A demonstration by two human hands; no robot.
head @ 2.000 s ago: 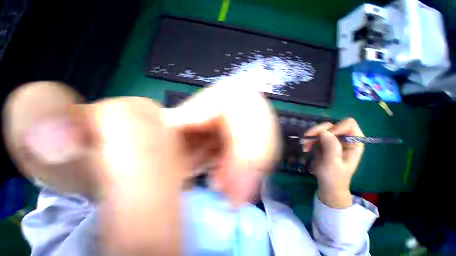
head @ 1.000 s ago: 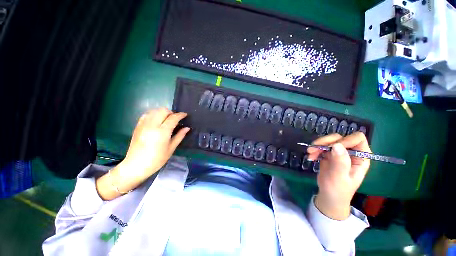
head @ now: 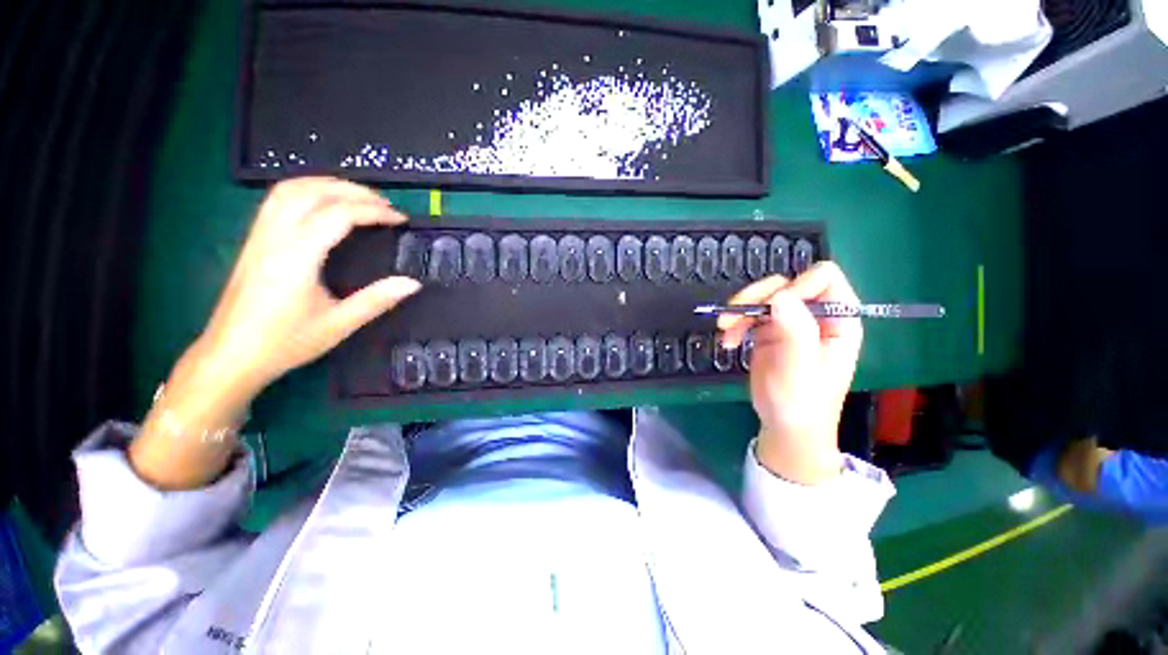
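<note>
The black housing tray (head: 551, 307) lies nearest my body and holds two rows of black oval housings (head: 570, 257). Small pale marks show at the middle of many of them. My left hand (head: 288, 275) is at the tray's left end, thumb and fingers apart around the upper row's left end, with nothing visible in it. My right hand (head: 801, 346) holds the dark tweezers (head: 884, 310) like a pencil, their tip pointing left above the strip between the rows. The fingers hide part of the lower row's right end.
Behind it, the parts tray (head: 372, 77) holds a heap of white parts (head: 589, 128). To the right are a blue-and-white packet (head: 909, 122) with a small brush or marker (head: 886, 156) and a white machine (head: 852, 28). Another person's arm (head: 1127, 480) shows at far right.
My left hand, blurred near the camera at first, came down to the tray's left end, then moved to the upper row's end with fingers spread. My right hand keeps the tweezers. The view has shifted.
</note>
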